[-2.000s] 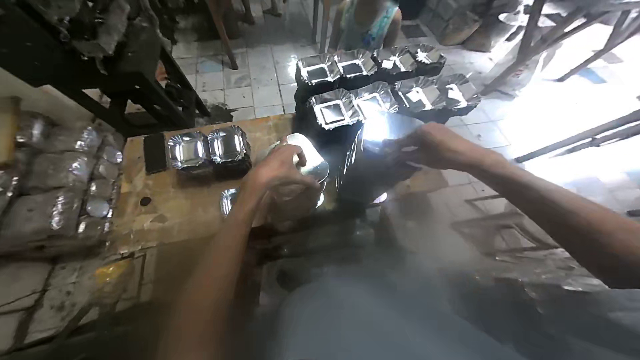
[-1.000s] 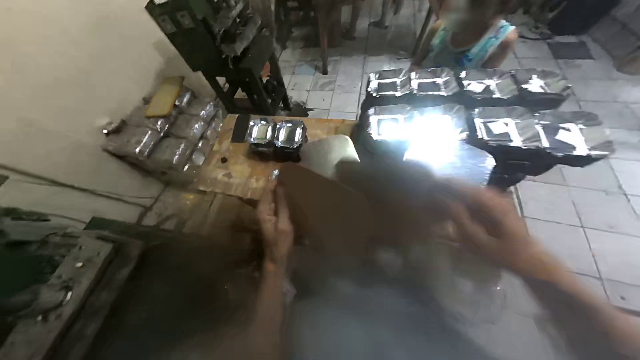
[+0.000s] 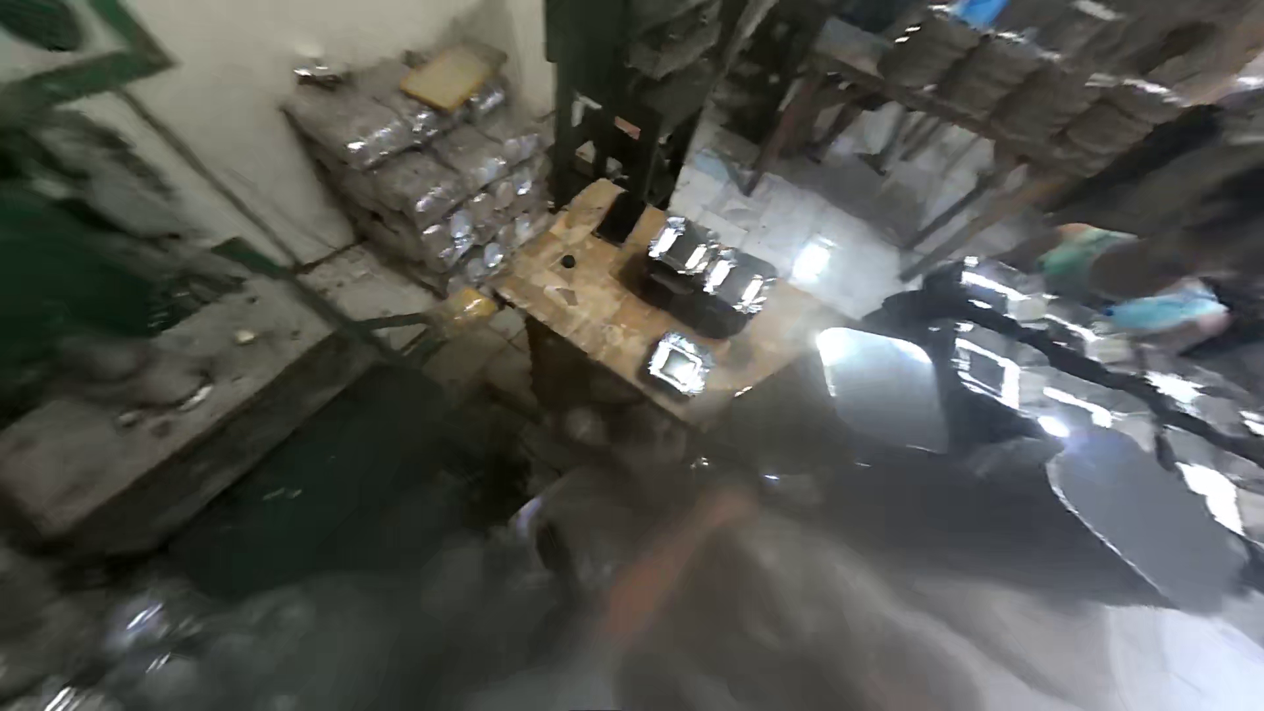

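Observation:
A blurred forearm and hand, seemingly my left hand [image 3: 726,506], show low in the middle of the view, just below the wooden tabletop [image 3: 592,316]. The blur hides its fingers and whether it holds anything. My right hand cannot be made out. On the tabletop stand two stacks of shiny square foil trays [image 3: 709,276] side by side, and a single small foil tray [image 3: 679,363] lies nearer. Right of them is a pale rounded-corner sheet or lid [image 3: 881,387]. A grey, smooth-edged sheet [image 3: 1145,518] lies farther right.
Wrapped bundles of foil trays [image 3: 425,158] are piled against the wall, with a yellow block [image 3: 452,77] on top. A concrete ledge [image 3: 158,415] runs along the left. More foil trays [image 3: 987,370] stand at right, near a person in colourful clothing [image 3: 1136,281]. Dark machinery stands behind the table.
The view has swung strongly. Both hands were visible one second ago around a dark, blurred sheet-like thing; now only one blurred arm shows, lower in view. The small foil tray shows again.

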